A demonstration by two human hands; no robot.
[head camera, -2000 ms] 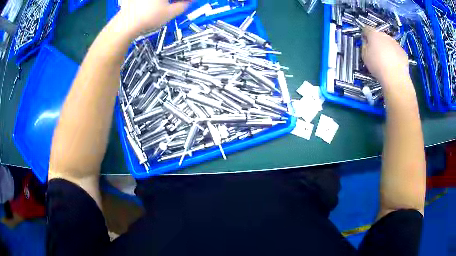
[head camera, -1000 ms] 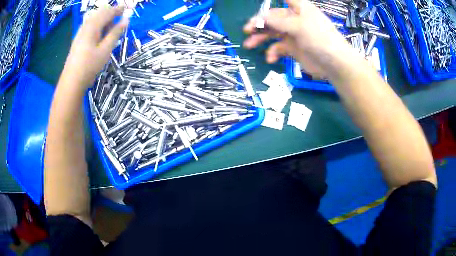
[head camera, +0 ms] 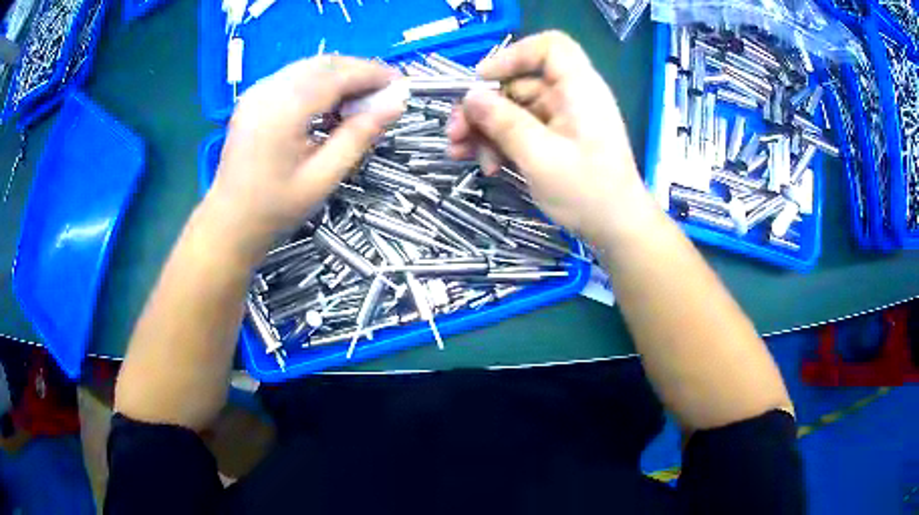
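Observation:
My left hand and my right hand meet above the centre blue tray. My right hand grips a short silver metal tube between thumb and fingers. My left hand pinches a white insert at the tube's left end. Whether the insert sits inside the tube cannot be told. The tray below is heaped with silver cylinders, some with thin rods sticking out. My hands hide its upper part.
A blue tray of metal tubes stands right, with a clear plastic bag above it. Another blue tray with white inserts lies beyond the centre one. A smooth blue tray tilts at the left. Trays of thin parts stand at both sides.
My right hand has come from the right-hand tray to above the centre tray with a tube. My left hand has come down from the far tray with an insert to meet it.

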